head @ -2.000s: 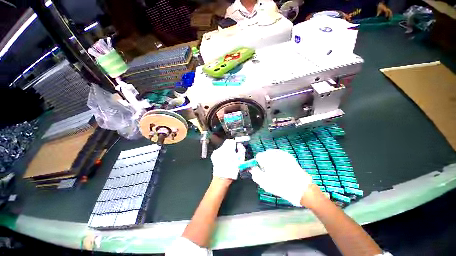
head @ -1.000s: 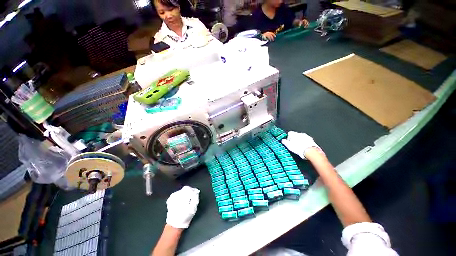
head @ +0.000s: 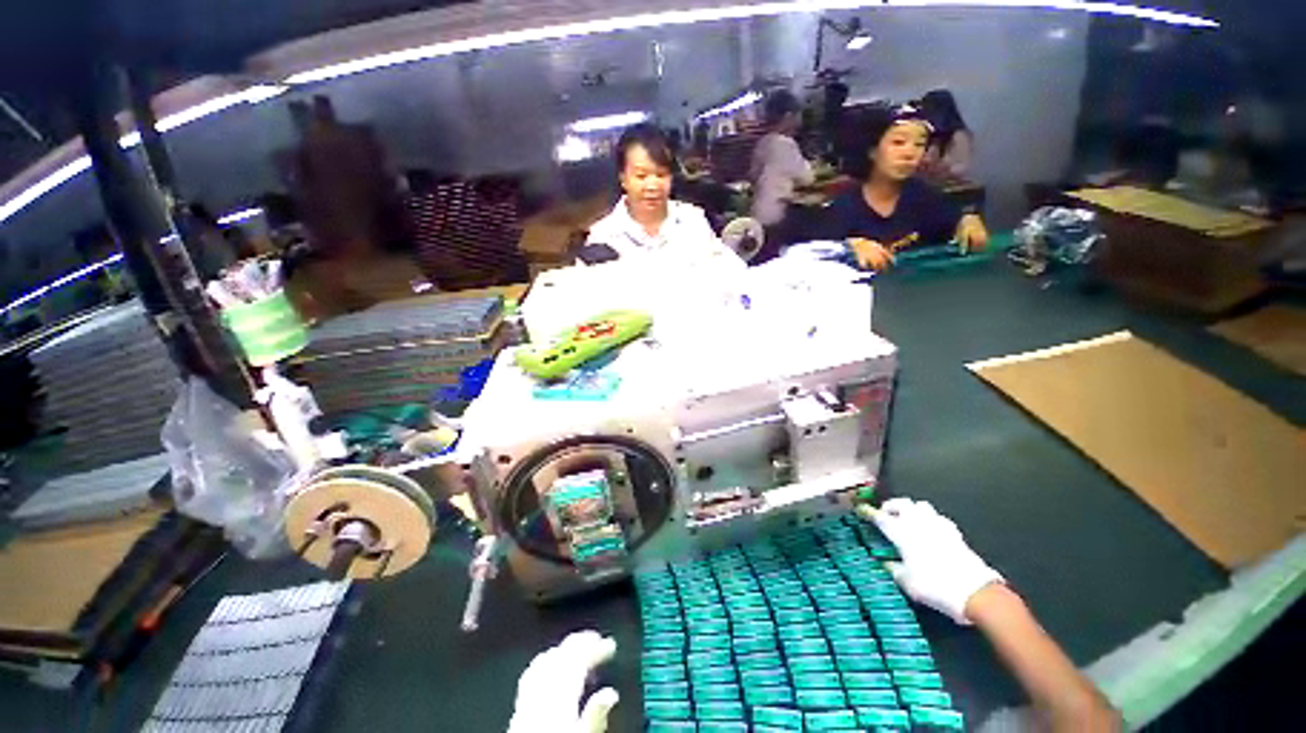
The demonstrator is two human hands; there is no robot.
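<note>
Teal taped blocks (head: 788, 630) lie in close columns before the wrapping machine (head: 716, 372). My right hand (head: 928, 559), in a white glove, is at their upper right corner by the machine's right end; its fingertips touch or nearly touch the blocks, and whether it grips one cannot be told. My left hand (head: 562, 687), gloved, is left of the teal blocks at the picture's bottom edge, partly cut off, fingers apart, with nothing seen in it. The ring head (head: 587, 501) has teal parts inside.
Grey blocks (head: 251, 659) lie at lower left, below the tape reel (head: 358, 527). A small post (head: 480, 580) stands between reel and ring. A cardboard sheet (head: 1132, 437) lies at right. A green cutter or case (head: 584, 344) is on the machine. People sit across the bench.
The view has tilted up, showing more of the room. My right hand remains near the teal blocks' upper right corner. My left hand now has its fingers spread and sits lower in the picture.
</note>
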